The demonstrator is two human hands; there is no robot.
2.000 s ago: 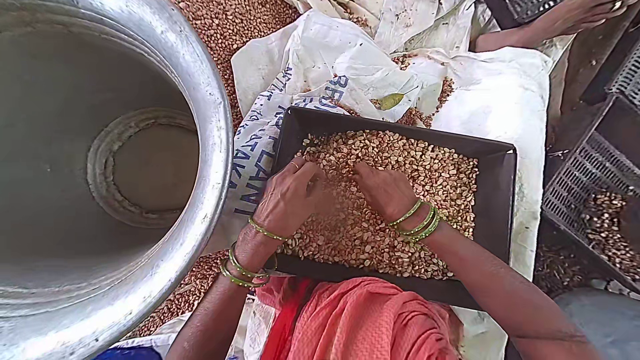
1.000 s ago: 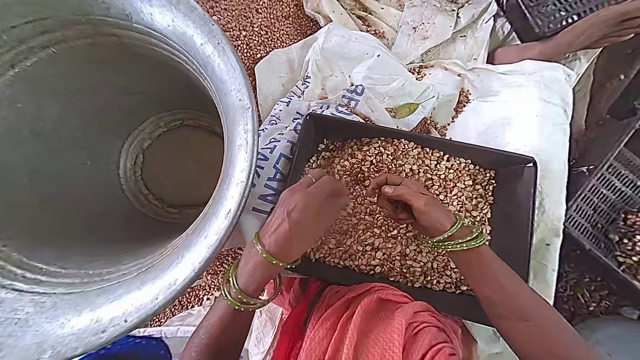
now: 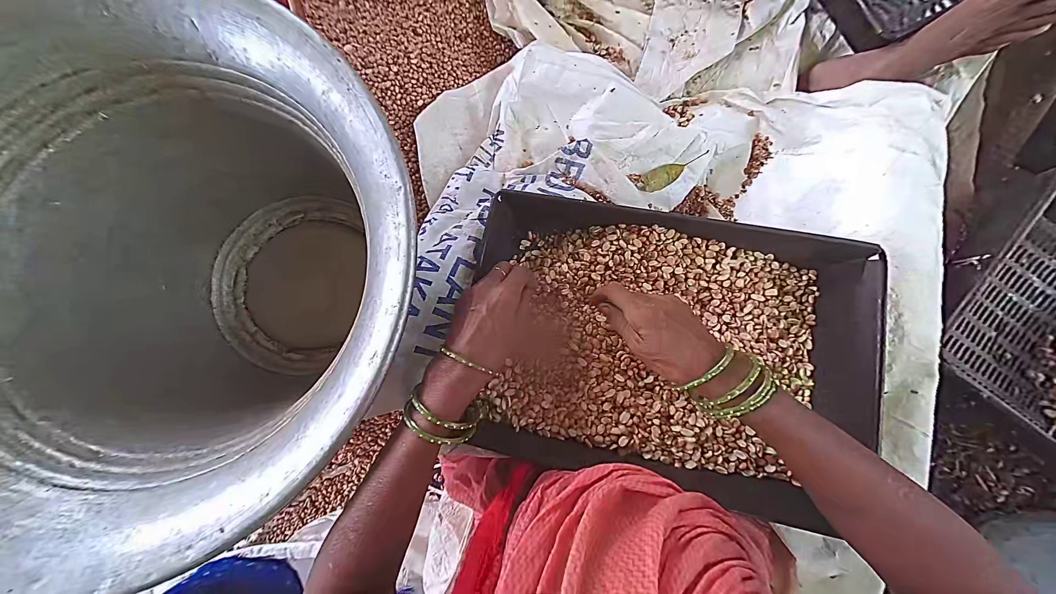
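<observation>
A black rectangular tray (image 3: pixel 850 346) lies across my lap, with a layer of pale brown seeds, perhaps coffee beans or shelled nuts (image 3: pixel 701 272), in it. My left hand (image 3: pixel 499 322) is over the tray's left part, its fingers blurred and bent down at the seeds. To its right, my right hand (image 3: pixel 656 326) touches the seeds near the tray's middle, thumb and fingers curled together. Whether either hand holds any seeds cannot be told. Green bangles circle both wrists.
A large metal pot (image 3: pixel 388 247) stands close on the left. White printed sacks (image 3: pixel 866 148) lie beneath and beyond the tray, with a leaf (image 3: pixel 662 176) on them. More reddish seeds (image 3: pixel 404 58) are heaped behind. A black slotted crate (image 3: pixel 1002 305) is at right; another person's foot (image 3: pixel 973 33) is at top right.
My right hand has lowered from above the seeds into contact with them since a second ago. Both hands stay over the tray.
</observation>
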